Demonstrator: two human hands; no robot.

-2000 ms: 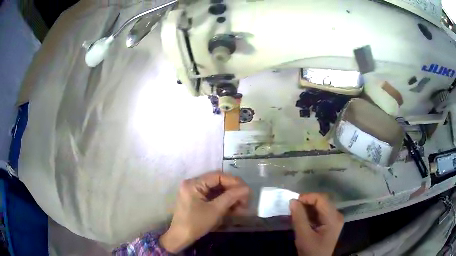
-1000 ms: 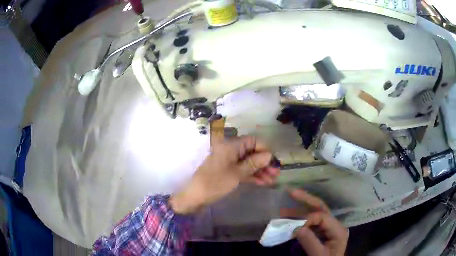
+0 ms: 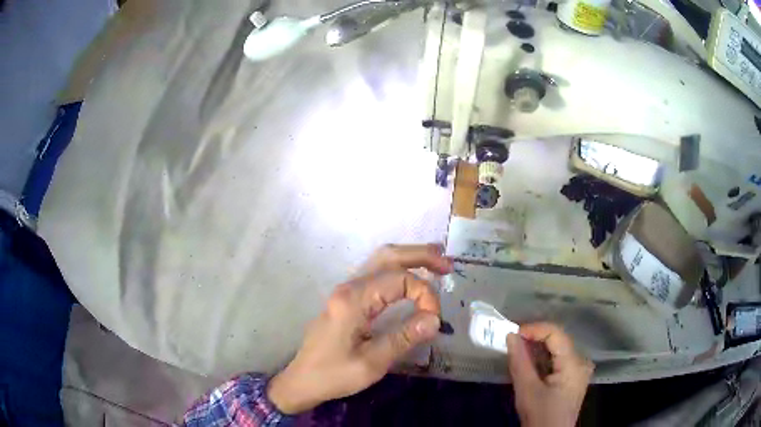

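My right hand (image 3: 551, 367) pinches a white printed care label (image 3: 491, 329) by its right end, above the front part of the machine table. The label is bent and slightly blurred. My left hand (image 3: 367, 334) is just left of it, fingers curled, with a tiny black size label (image 3: 446, 328) at the tip of the thumb. The two labels are apart. The large beige-grey garment panel (image 3: 209, 225) lies left of the needle. The presser foot and needle area (image 3: 443, 171) is behind my left hand, beside the orange-tan block (image 3: 466, 190).
The cream sewing machine (image 3: 609, 92) spans the back right. On its bed are a dark pile of size labels (image 3: 602, 204), a shallow tray (image 3: 617, 165) and a cut-open label holder (image 3: 655, 254). A dark slim tool (image 3: 712, 304) lies far right. The machine lamp (image 3: 279, 37) is at the upper left.
My left hand has moved back from the machine bed towards the front with the black size label. My right hand still holds the care label, now raised slightly. The camera view has shifted left.
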